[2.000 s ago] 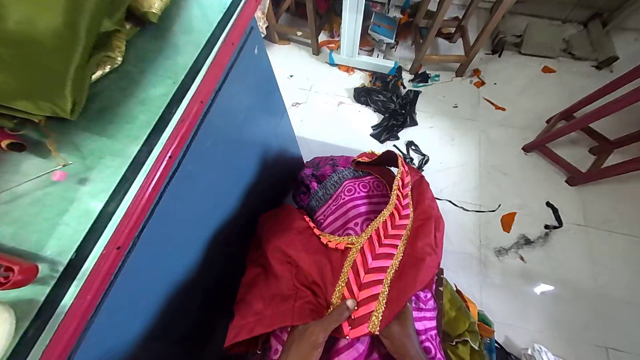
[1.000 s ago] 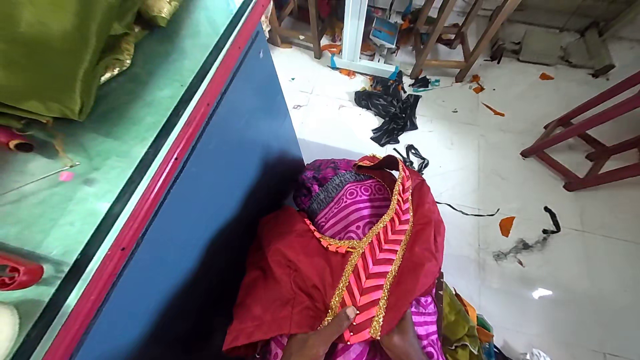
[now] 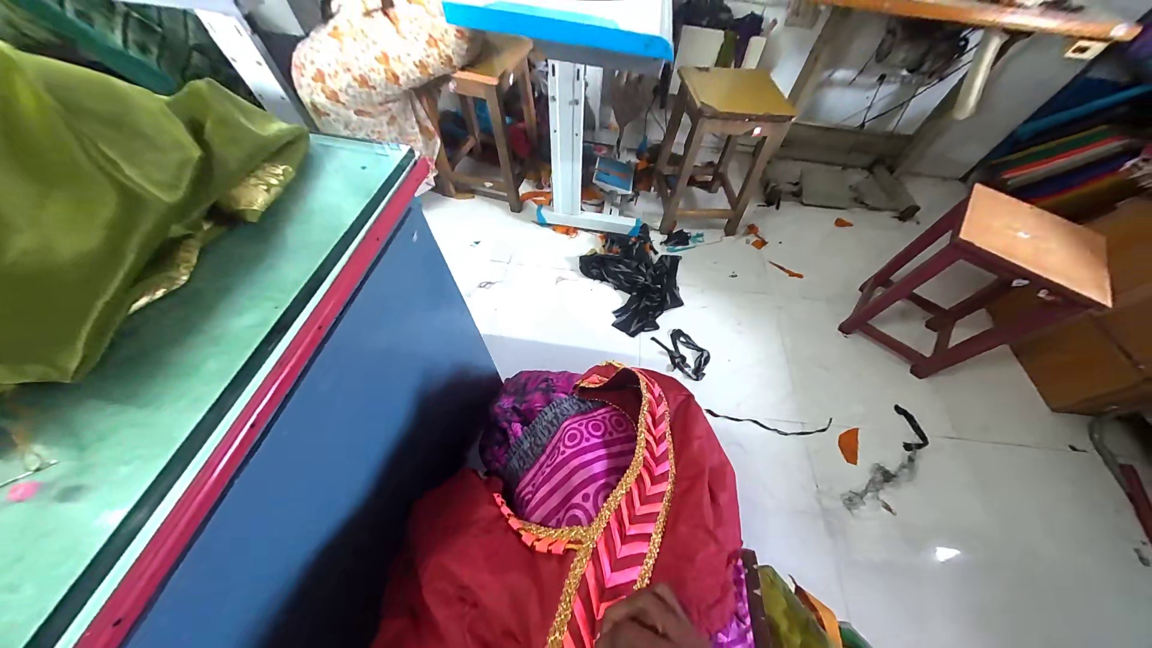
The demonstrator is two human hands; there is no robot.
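Observation:
A red cloth garment (image 3: pixel 486 558) with a chevron-patterned pink and red trim band (image 3: pixel 621 549) edged in gold braid lies over the wearer's lap, low in the view. Its neckline opening frames magenta patterned cloth (image 3: pixel 576 477). At the bottom edge, my right hand (image 3: pixel 650 619) is on the trim band, its bent fingers bunched on the fabric; the fingertips are partly hidden. My left hand is out of view.
A glass-topped counter (image 3: pixel 243 297) with green fabric (image 3: pixel 99 207) stands at left. Wooden stools (image 3: pixel 733 94), a dark red stool (image 3: pixel 1035 238) and a white table leg (image 3: pixel 567 135) stand ahead. Black plastic scraps (image 3: pixel 643 279) lie on the floor.
My left hand, earlier holding the garment beside the trim, is out of view. My right hand has come onto the trim band. The view has tilted up.

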